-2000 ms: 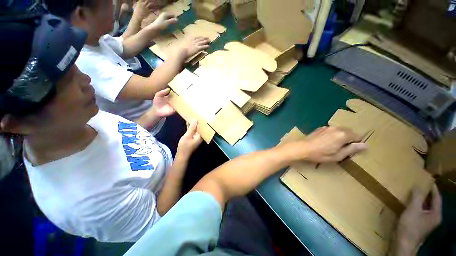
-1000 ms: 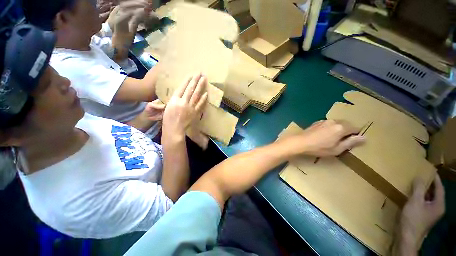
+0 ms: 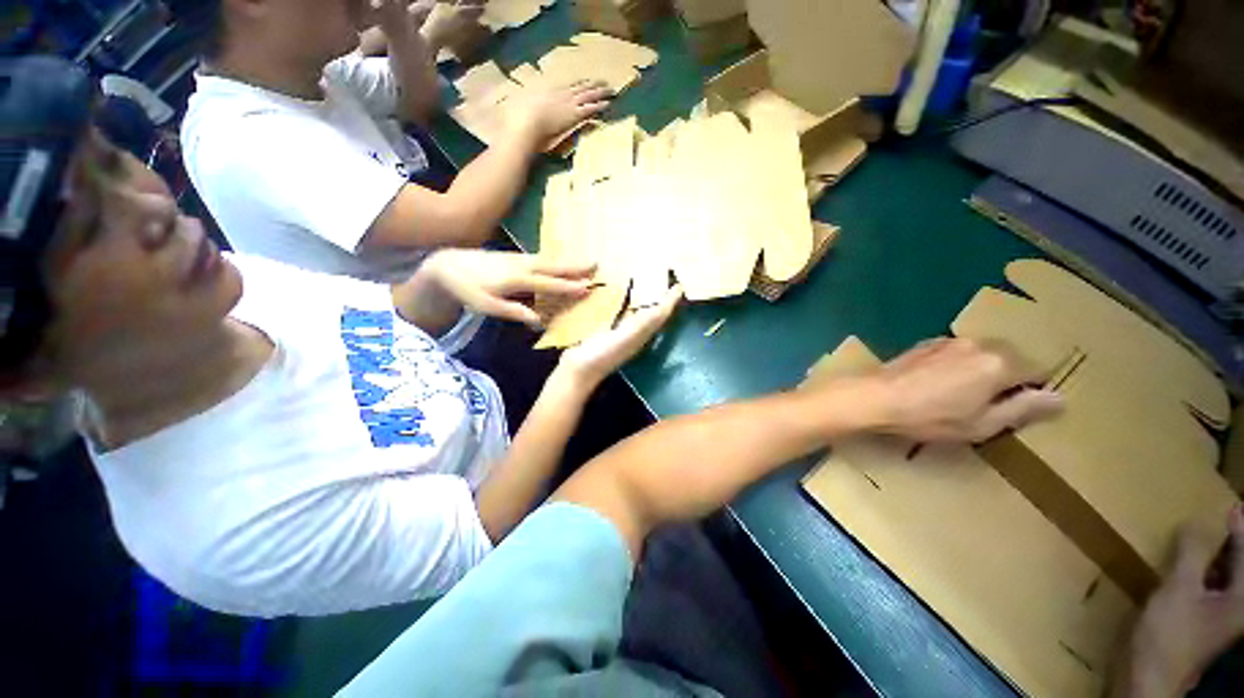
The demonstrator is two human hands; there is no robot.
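A tan box blank [image 3: 1091,430] with rounded flaps lies in front of me at the right, with a narrow darker wall strip [image 3: 1071,516] raised along its middle. It rests on another flat blank [image 3: 894,525]. My left hand [image 3: 962,393] is on the strip's far end with bent fingers, by a slot; the fingertips' hold is partly hidden. My right hand [image 3: 1190,607] is at the strip's near end at the right edge, cut off by the picture's rim, its fingers curled at the blank's edge.
A person beside me at the left handles a blank [image 3: 682,191] over a stack. Another person sits beyond. An open-lid box [image 3: 805,116] stands behind, near a pale post [image 3: 929,62]. A grey vented case [image 3: 1132,191] is at back right. A cardboard scrap [image 3: 714,327] lies on the green table.
The whole view has shifted, moving my work toward the right. My hands stay at the same strip. The neighbour's blank was raised and turned and now lies lower over the stack.
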